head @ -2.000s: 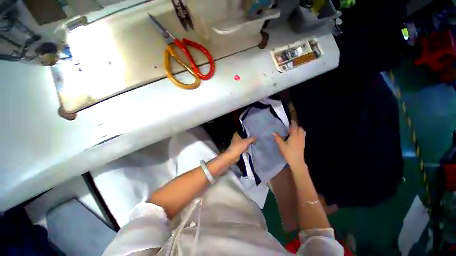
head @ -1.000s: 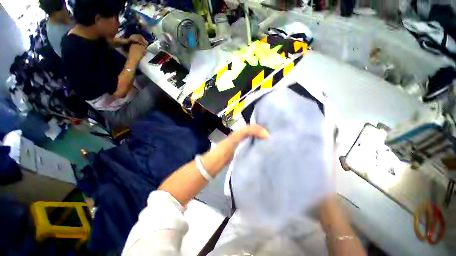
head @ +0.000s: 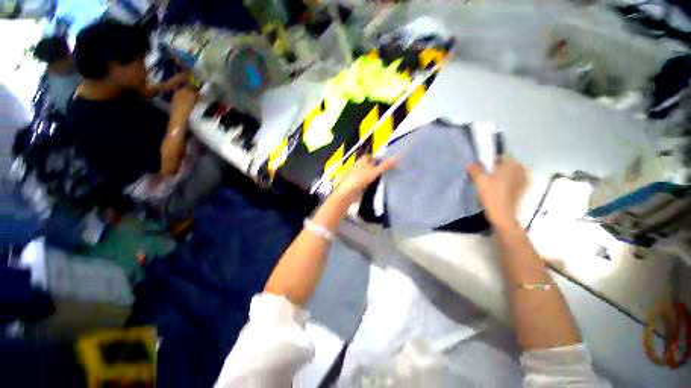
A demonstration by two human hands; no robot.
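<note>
A stack of grey-white backed pieces (head: 432, 178) with black fabric showing at its edges is at the left part of the white sewing table, near the table's front edge. My left hand (head: 362, 176) grips its left side, thumb on top. My right hand (head: 500, 189) grips its right side, thumb on top and fingers around the edge. The frame is blurred, and whether the stack touches the table is hard to tell.
Neon yellow-green pieces (head: 352, 91) lie on the black board with hazard tape (head: 385, 125) beyond the stack. Scissors (head: 667, 333) and the sewing machine (head: 644, 208) are at right. Navy fabric (head: 220, 280) and a yellow frame (head: 120, 356) are at lower left. A person (head: 121, 125) sits at another machine.
The stack went from below the table's front edge, up over the lap, and forward to the table's left part. Both hands moved with it. The view swung left.
</note>
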